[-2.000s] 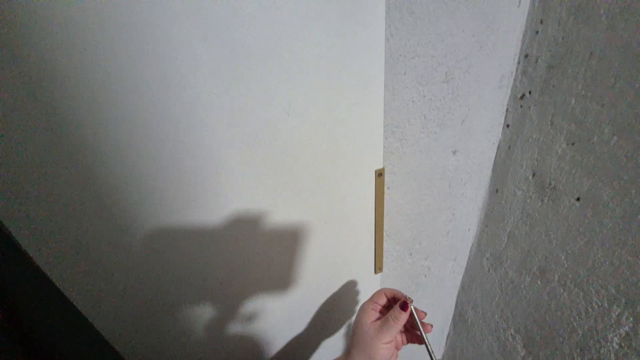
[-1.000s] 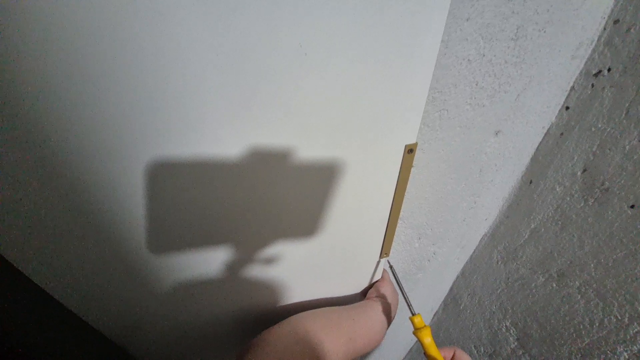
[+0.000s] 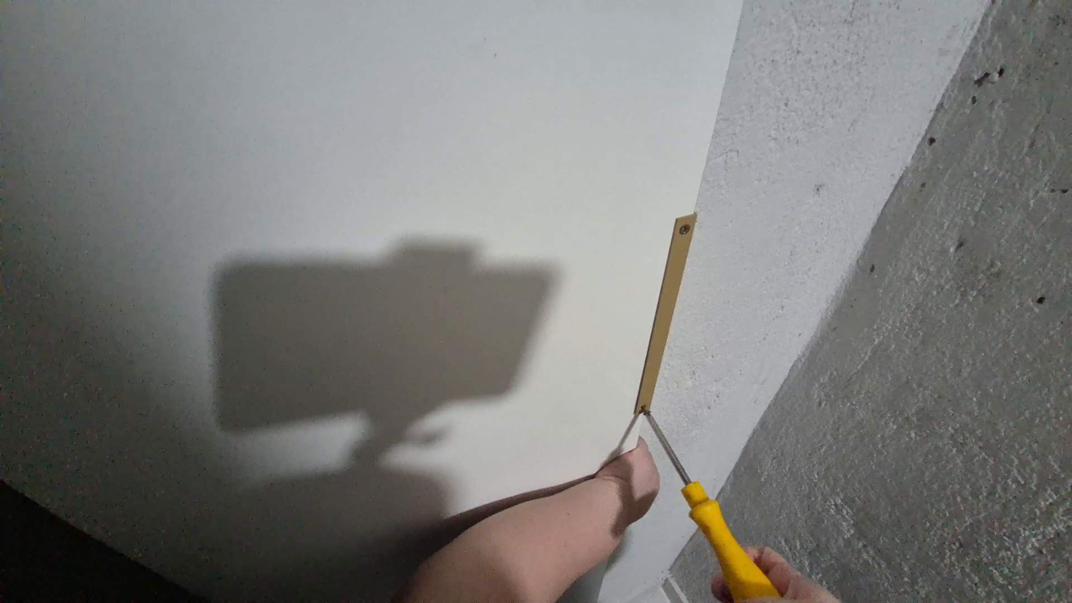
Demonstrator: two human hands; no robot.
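Observation:
My right hand (image 3: 779, 578) grips the yellow handle of a screwdriver (image 3: 720, 536) at the bottom right. The screwdriver's tip meets a small screw (image 3: 644, 409) at the lower end of a narrow brass-coloured metal strip (image 3: 666, 318). This strip lies along the right edge of a white panel (image 3: 519, 167), and another screw (image 3: 685, 229) sits in its upper end. My left hand (image 3: 632, 481) rests against the panel's edge just below the strip, its fingers out of sight; whether it holds anything is hidden.
Beyond the panel's edge runs a rough white-painted wall band (image 3: 804, 126), then a rough grey wall (image 3: 946, 402) on the right. A camera-shaped shadow falls on the panel. A dark area (image 3: 59, 553) fills the lower left corner.
Two seconds ago a hand held a thin metal shaft below the strip. One second ago the screwdriver's tip was by the strip's lower end, with the other hand beside it. The view has tilted.

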